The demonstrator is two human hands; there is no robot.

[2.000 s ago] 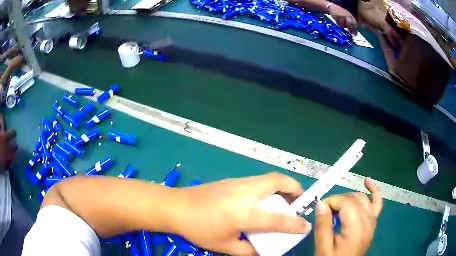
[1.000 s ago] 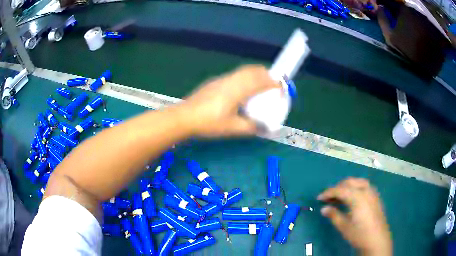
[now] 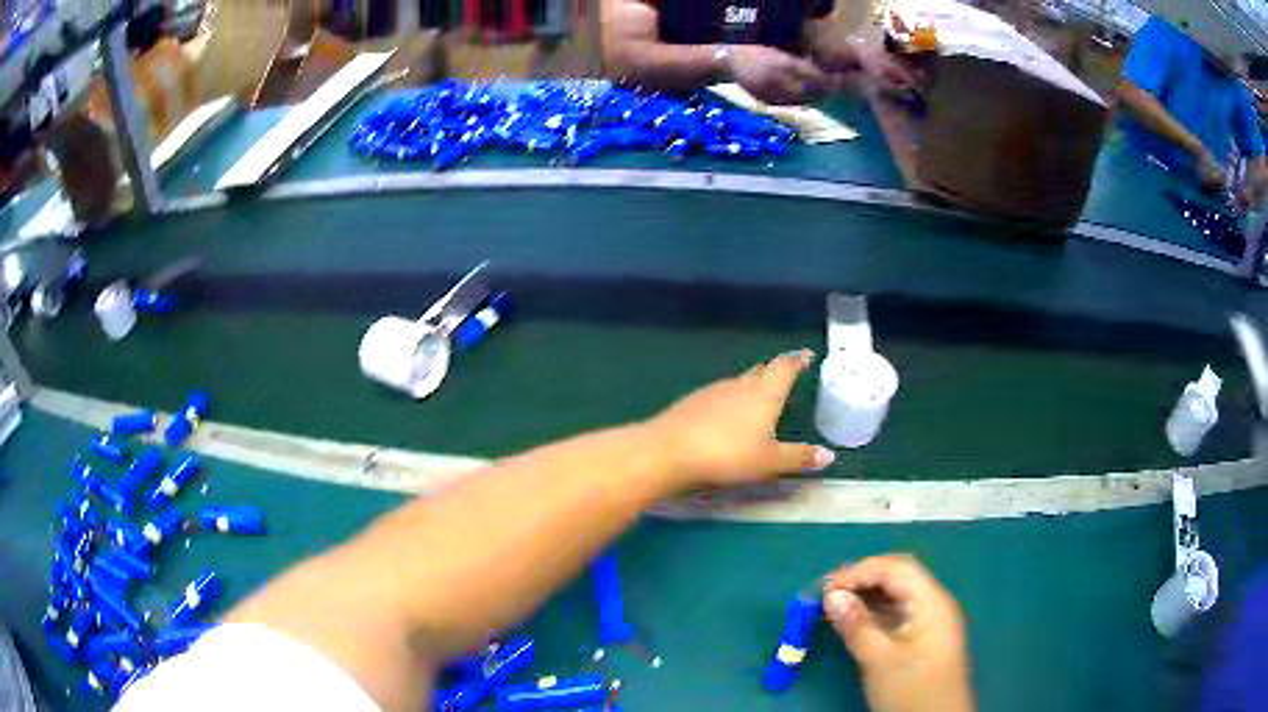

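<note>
My left hand (image 3: 744,424) reaches over the dark green belt with thumb and fingers apart and holds nothing. Its fingertips are close to the left side of a white unit (image 3: 855,398), whose strip points away from me; touching cannot be told. My right hand (image 3: 904,626) is over the green bench, with thumb and finger closed at the upper end of a blue battery (image 3: 791,645); the lead there is too small to make out. Another white unit (image 3: 405,356) lies on the belt further left, with a blue battery (image 3: 484,320) beside its strip.
Loose blue batteries (image 3: 118,584) lie at the left of the bench, others partly under my left arm. A whitish edge strip (image 3: 973,498) borders the belt. More white units (image 3: 1185,594) are at the right. Across the belt are a battery heap (image 3: 556,118), a brown box (image 3: 1008,132) and a person's arms.
My left hand has let go of the unit with a battery, which now lies on the belt, and is at another unit. My right hand has closed at a battery. The view has tilted up.
</note>
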